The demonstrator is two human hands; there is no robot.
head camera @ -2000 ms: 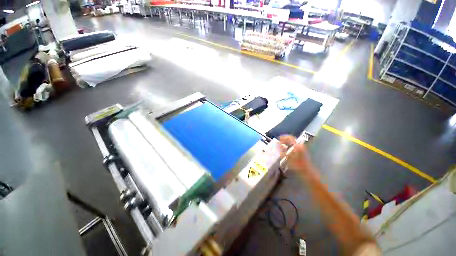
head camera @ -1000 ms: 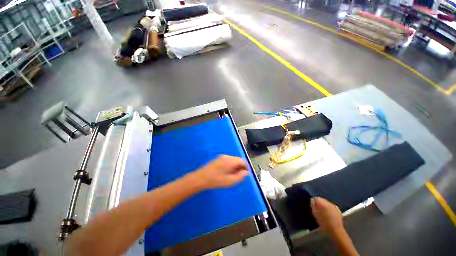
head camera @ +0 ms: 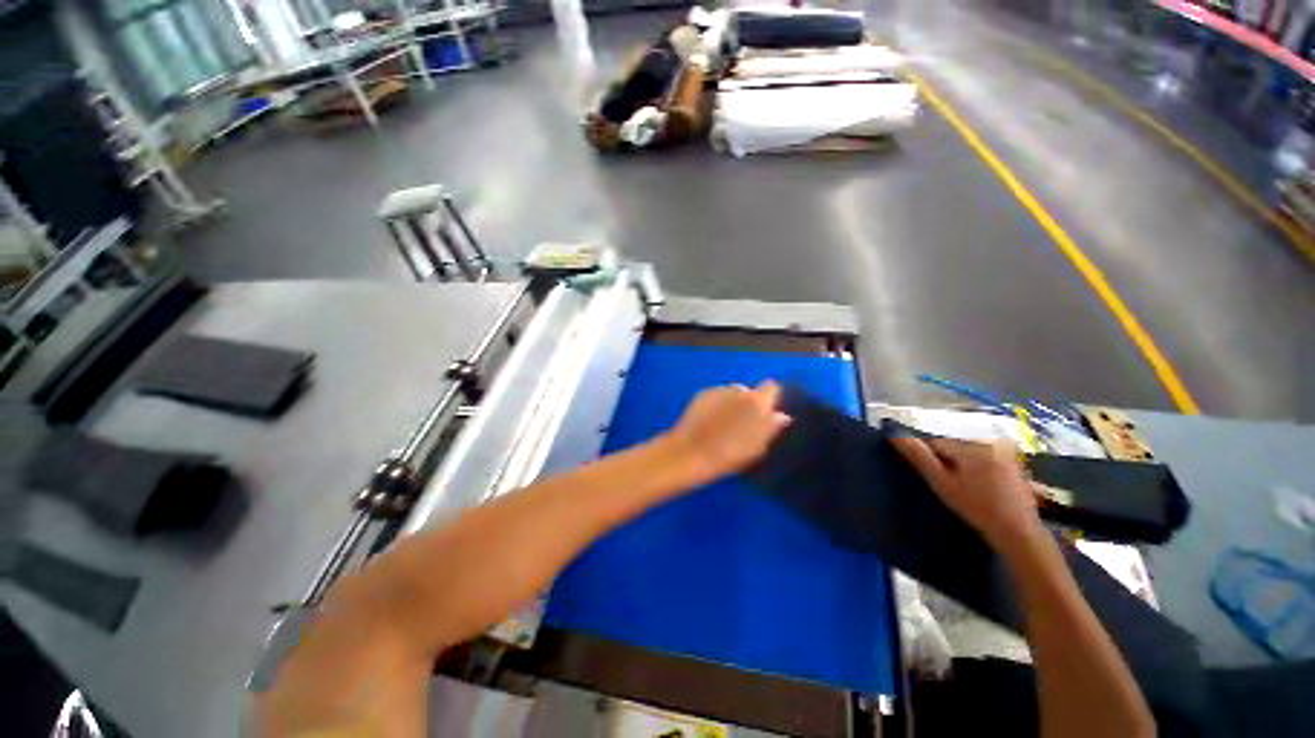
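Note:
A long black strip (head camera: 880, 498) is held between my two hands, running from over the blue conveyor belt (head camera: 692, 577) down to the lower right. My left hand (head camera: 728, 428) grips its end above the belt. My right hand (head camera: 969, 483) grips the strip's upper edge near the belt's right end. The lower right part of the strip merges with dark material, so its far end cannot be told. The rollers (head camera: 527, 404) of the machine lie left of the belt.
Several black strip stacks (head camera: 224, 372) lie on the grey table (head camera: 346, 325) at left. A shaft with dark collars (head camera: 387, 487) runs along its edge. A tied black bundle (head camera: 1108, 498) and blue cord (head camera: 1269, 598) lie at right. A stool (head camera: 418, 205) and fabric rolls (head camera: 815, 108) stand beyond.
The view has turned left, bringing the table's stacks into sight. My left hand has taken hold of the strip's end, and the strip now reaches over the belt.

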